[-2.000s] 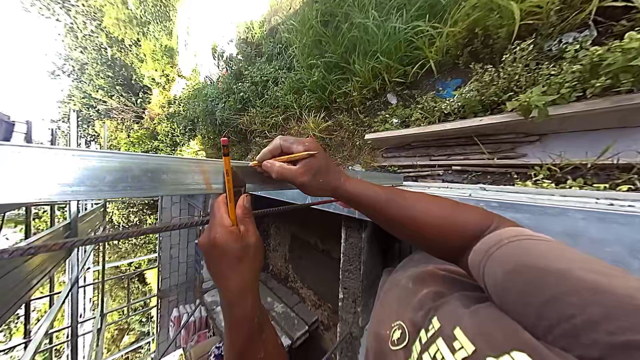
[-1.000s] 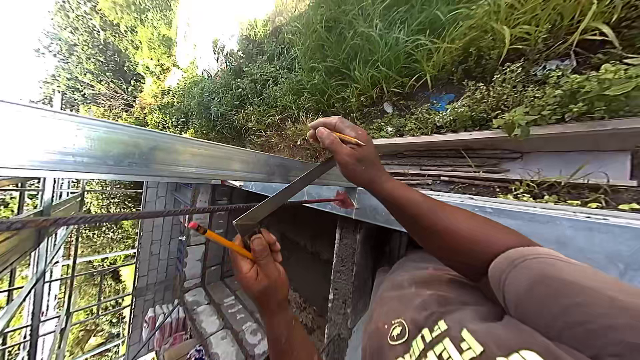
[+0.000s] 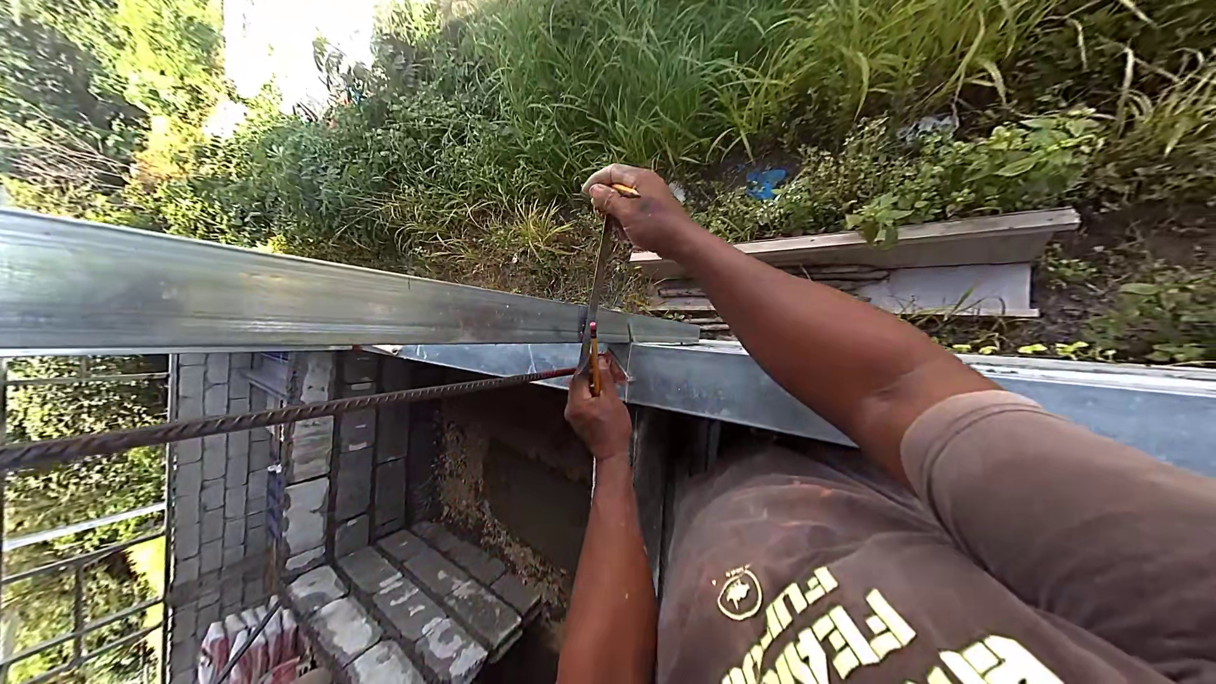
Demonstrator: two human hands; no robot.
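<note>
My right hand (image 3: 638, 201) grips the upper end of a metal strip (image 3: 599, 271), with a yellow marking tool also between its fingers. The strip runs down across a galvanized steel channel (image 3: 285, 299). At its lower end my left hand (image 3: 598, 408) pinches it and holds an orange pencil (image 3: 596, 359) with a pink eraser upright. Close behind that hand, a rusty steel rebar (image 3: 380, 403) ends at a reddish patch on a second galvanized beam (image 3: 741, 380). Whether the strip is a square or a plain rule I cannot tell.
Below the beams lie grey concrete blocks (image 3: 427, 608) and several wrapped bundles (image 3: 252, 646) beside a block wall (image 3: 214, 475). Metal bars stand at the lower left. Beyond the channel are grass and weeds, and a pale board (image 3: 959, 285) on the ground.
The strip, slanted across the beam a second ago, now stands nearly upright in view. My left hand has moved right to the rebar's end. The pencil has turned from slanted to upright.
</note>
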